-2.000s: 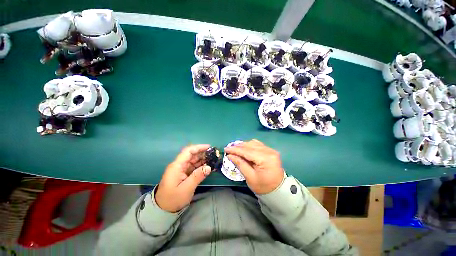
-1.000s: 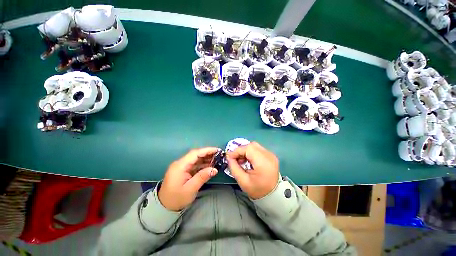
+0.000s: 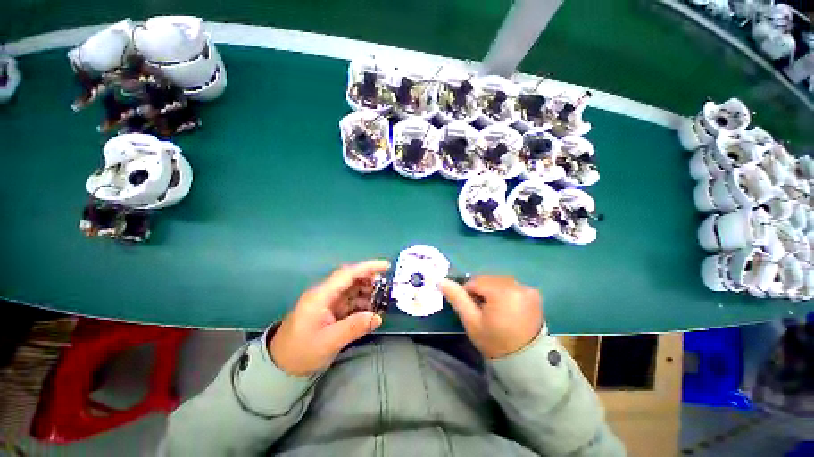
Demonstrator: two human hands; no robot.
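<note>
A white plastic housing (image 3: 419,280) with a dark round centre hole lies on the green bench between my hands, near the front edge. My left hand (image 3: 326,319) holds a dark circuit module (image 3: 381,293) upright between thumb and fingers, close to the housing's left side. My right hand (image 3: 500,312) is at the housing's right side, with its thumb and index finger by the rim. A small dark thing shows at its fingertips; I cannot tell what it is or whether it is gripped.
Open shells with modules seated (image 3: 415,147) stand in rows at the centre back. Half-assembled units (image 3: 143,174) are stacked at left. White housings (image 3: 732,234) stand in a dense block at right. A red stool (image 3: 76,379) and a blue stool (image 3: 714,361) are below the bench edge.
My right hand has moved right, away from the module, so the housing now shows almost fully. My left hand still holds the module, now turned more edge-on.
</note>
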